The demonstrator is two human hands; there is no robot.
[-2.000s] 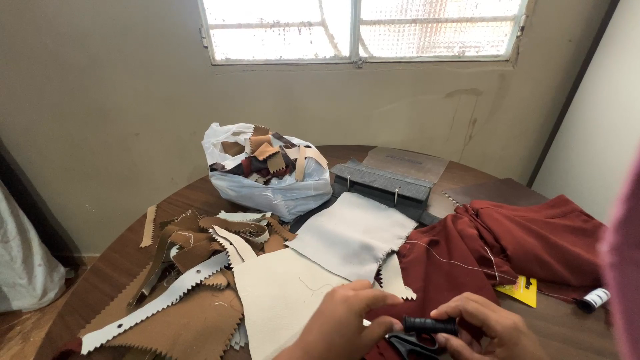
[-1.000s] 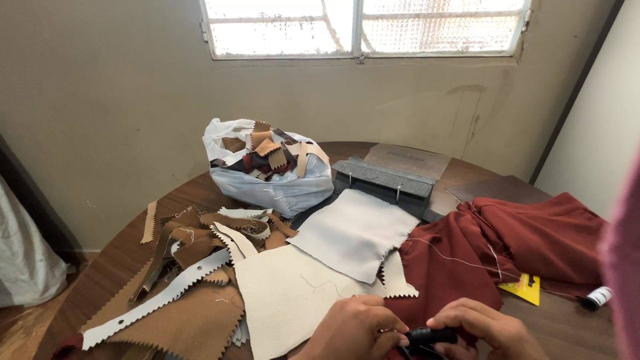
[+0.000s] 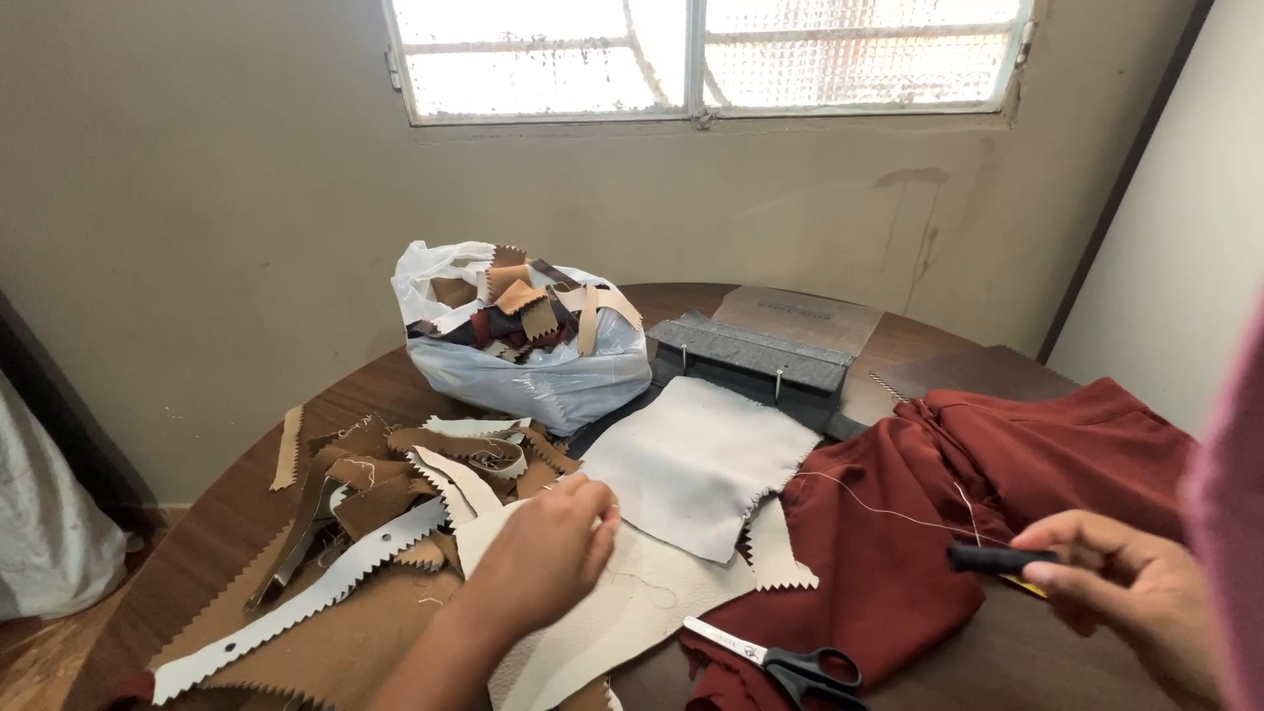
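Observation:
My right hand (image 3: 1126,583) grips a black spool of thread (image 3: 999,559) above the dark red cloth (image 3: 889,533). Over the cream leather piece (image 3: 602,592), my left hand (image 3: 558,548) has its fingertips pinched together; whether a fine thread lies between them cannot be seen. Between the hands, near the table's front, lie scissors (image 3: 775,660) with black handles and closed blades. A white fabric piece (image 3: 691,464) with a frayed edge overlaps the cream leather. A loose pale thread (image 3: 879,509) runs from it across the red cloth.
A white plastic bag (image 3: 533,380) full of scraps stands at the back. Brown zigzag-edged scraps (image 3: 375,484) and a white notched strip (image 3: 306,602) cover the left side. Behind the white piece sits a dark grey fabric item (image 3: 755,360) with two metal pins. A window (image 3: 701,59) is beyond.
My hands were close together at the black spool; now they are wide apart, the left up and leftward, the right off to the right with the spool. The scissors now show fully.

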